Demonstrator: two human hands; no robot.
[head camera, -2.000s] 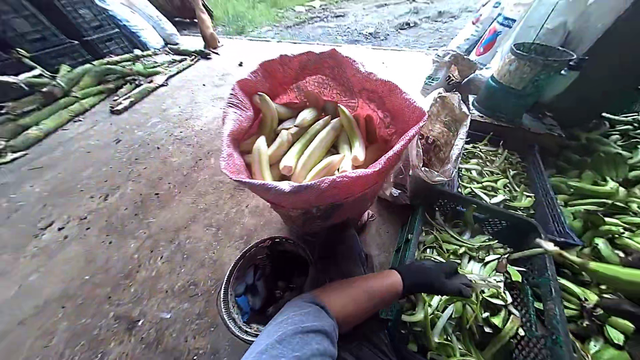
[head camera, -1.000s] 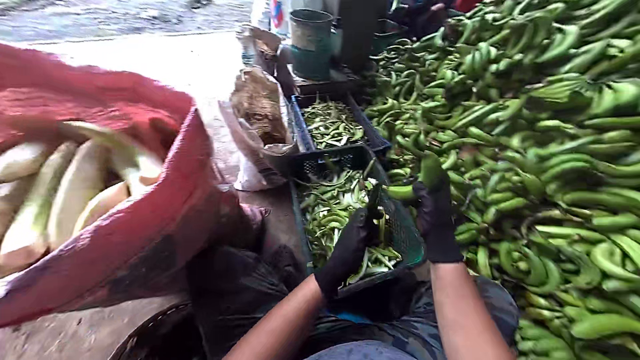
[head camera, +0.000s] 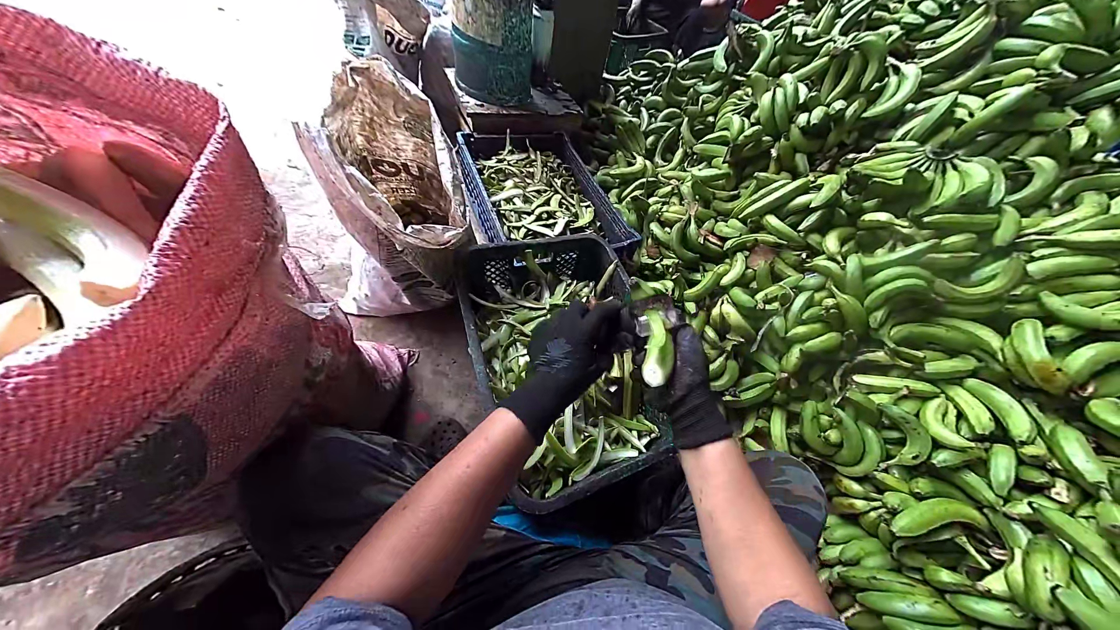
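My left hand (head camera: 564, 354), in a black glove, is closed around a small blurred tool, seemingly a blade, over the peel crate. Opposite it, my right hand (head camera: 689, 389), also gloved in black, grips a green plantain (head camera: 658, 354) with a pale, cut end. The tool meets the upper part of the plantain; its exact shape is hidden by my fingers. Below both hands stands a dark plastic crate (head camera: 479, 350) of green peel strips (head camera: 582, 437). At the left, a red woven sack (head camera: 201, 350) holds pale peeled plantains (head camera: 79, 236).
Unpeeled green plantains (head camera: 945, 350) lie heaped along the right. Beyond the near crate is a second crate (head camera: 481, 206) of peels, beside an open sack (head camera: 385, 166) and a green bucket (head camera: 493, 52). A dark basket (head camera: 188, 582) sits at lower left. A person is partly visible at the top.
The view has swung right. My right hand, seen over the peels two seconds ago in a black glove, now holds a plantain. Since one second ago, my hands have come together around it.
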